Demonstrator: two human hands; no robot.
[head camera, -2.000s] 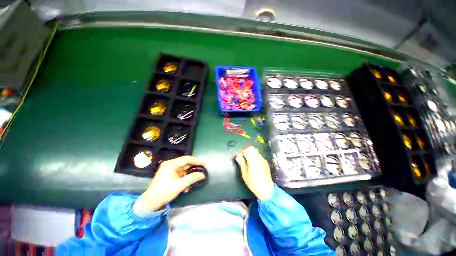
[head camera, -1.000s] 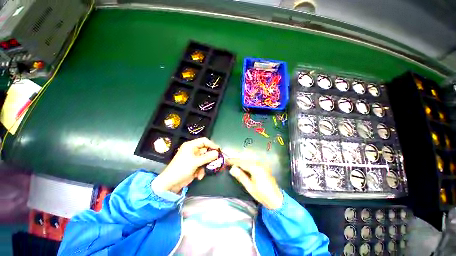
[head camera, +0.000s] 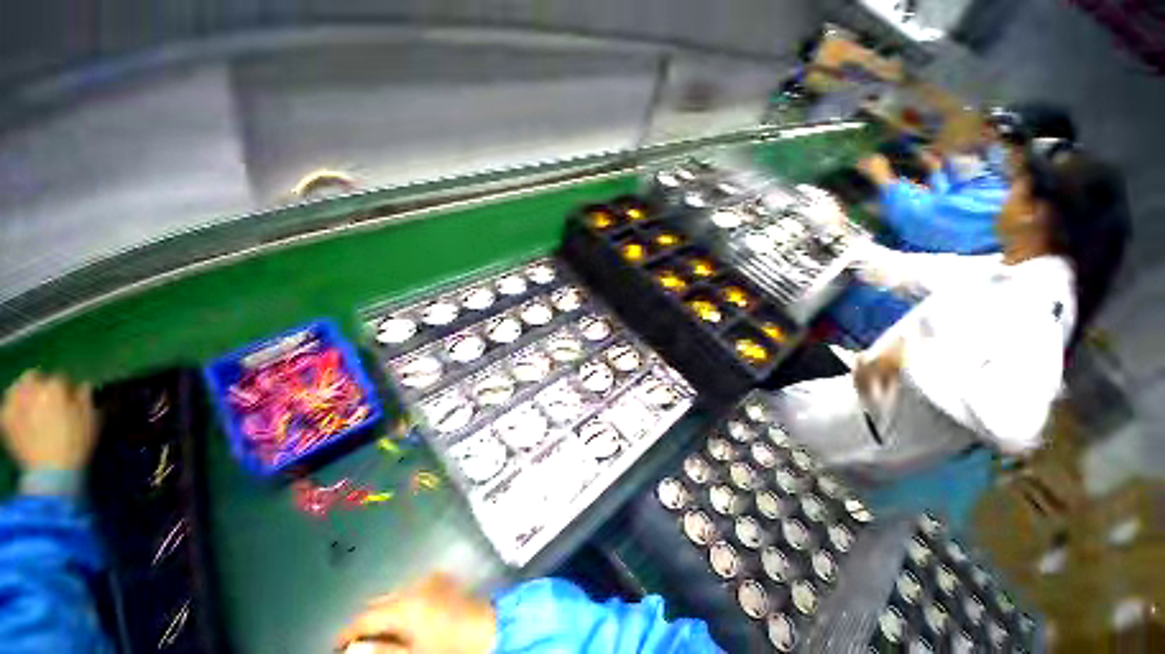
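My left hand (head camera: 49, 422) is blurred at the far left edge, beside the upper end of the black pocket tray (head camera: 189, 511); whether it holds anything does not show. The tray's visible pockets hold dark glossy units with thin light lines. My right hand (head camera: 422, 618) is at the bottom edge, partly cut off, with its fingertips unclear. The blue box (head camera: 373, 432) of red-pink pieces (head camera: 296, 399) stands right of the tray. Loose red and yellow pieces (head camera: 335, 496) lie below the box on the green mat.
A clear blister tray (head camera: 514, 557) of silver discs lies right of the blue box. Beyond it are a black tray (head camera: 664, 313) of amber units and another disc tray. Dark trays of discs (head camera: 754, 511) sit lower right. A person in white (head camera: 977, 339) and one in blue sit at the right.
The view has swung right. My hands were together on a round housing and are now apart, the left up at the tray's far end. The housing is no longer seen between them.
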